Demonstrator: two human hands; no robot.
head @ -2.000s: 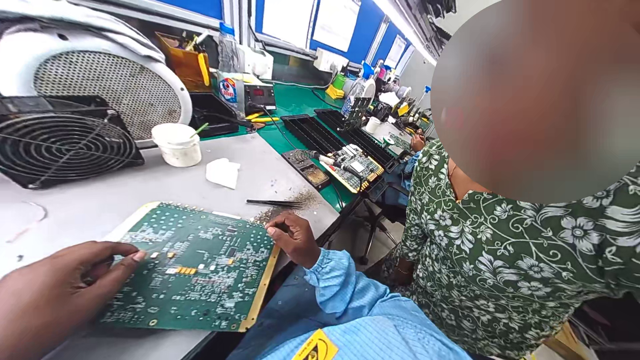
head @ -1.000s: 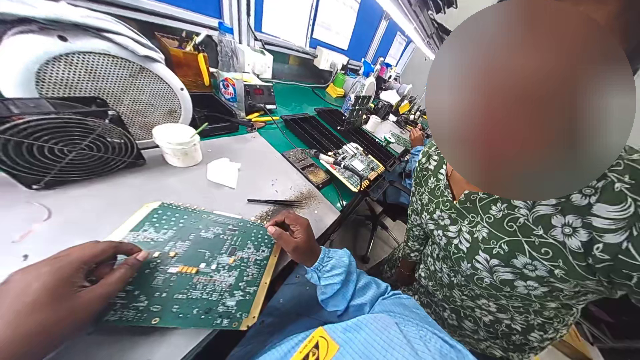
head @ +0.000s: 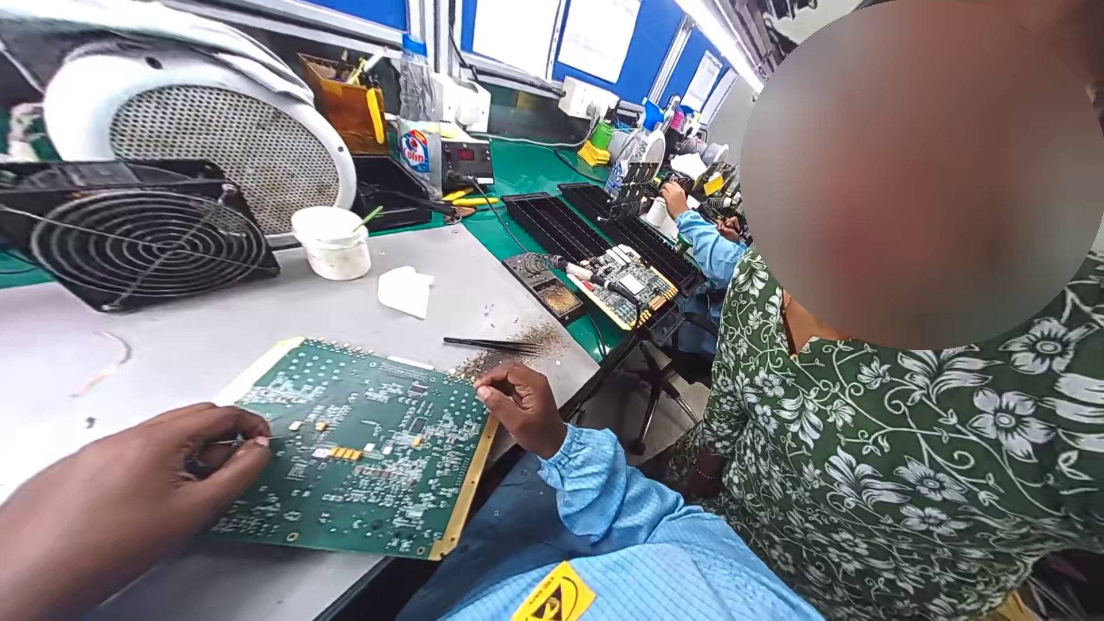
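Observation:
A green printed circuit board (head: 379, 466) with gold edge strips lies at the front of the grey bench top. Over its left side is my left hand (head: 164, 483), thumb and forefinger pinched on a thin, wire-like piece too fine to name surely. My right hand (head: 522, 410) has thumb and fingertips together at the board's upper right corner; whether it grips the edge cannot be told. Black tweezers (head: 492, 345) lie just beyond the board, beside scattered brown debris (head: 517, 349). A folded white paper (head: 405, 291) rests farther back.
A black fan (head: 164, 246) and a white tub (head: 332, 243) stand at the back left. A soldering iron (head: 595, 278) lies near another circuit board (head: 630, 285) and black trays (head: 556, 224). A person in a green floral garment (head: 862, 431) stands close at right; a co-worker's blue sleeve (head: 711, 246) is beyond.
The nearby person's head has shifted slightly to the right since the earliest frame. My hands and the circuit board have stayed in nearly the same place.

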